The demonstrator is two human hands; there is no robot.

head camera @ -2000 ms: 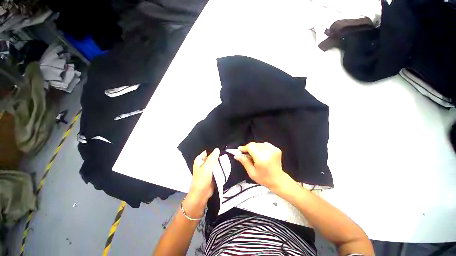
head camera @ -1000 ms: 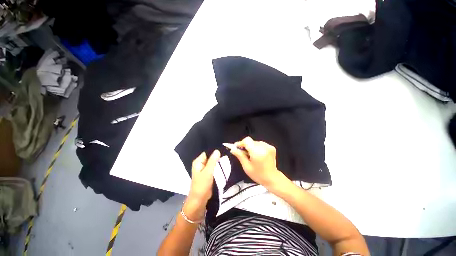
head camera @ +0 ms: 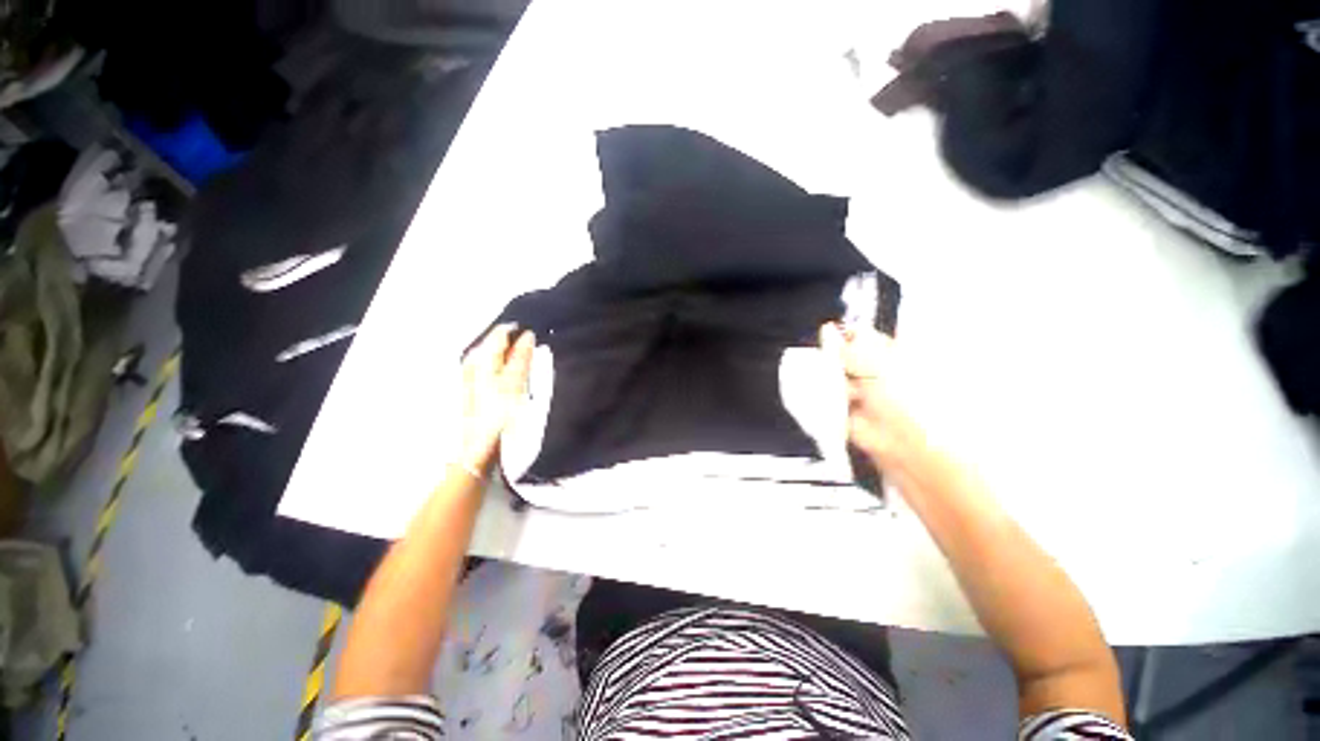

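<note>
The black shorts (head camera: 680, 304) lie spread on the white table, with the white inner edge (head camera: 680, 481) showing along the side nearest me. White patches also show at both sides of the garment by my hands. My left hand (head camera: 500, 391) holds the left side of the shorts. My right hand (head camera: 864, 379) holds the right side, fingers closed on the cloth beside a white patch. The snips are not clearly visible; a small pale shape above my right hand is blurred.
Dark garments with a white edge (head camera: 1180, 203) lie at the far right, with a brown piece (head camera: 948, 55) beside them. A heap of black garments (head camera: 275, 362) hangs at the left table edge (head camera: 391, 543). Yellow-black tape (head camera: 123, 500) crosses the grey floor.
My hands have moved apart and up the table, one to each side of the shorts. The near edge is opened out wider, showing a long white strip. The view has shifted slightly.
</note>
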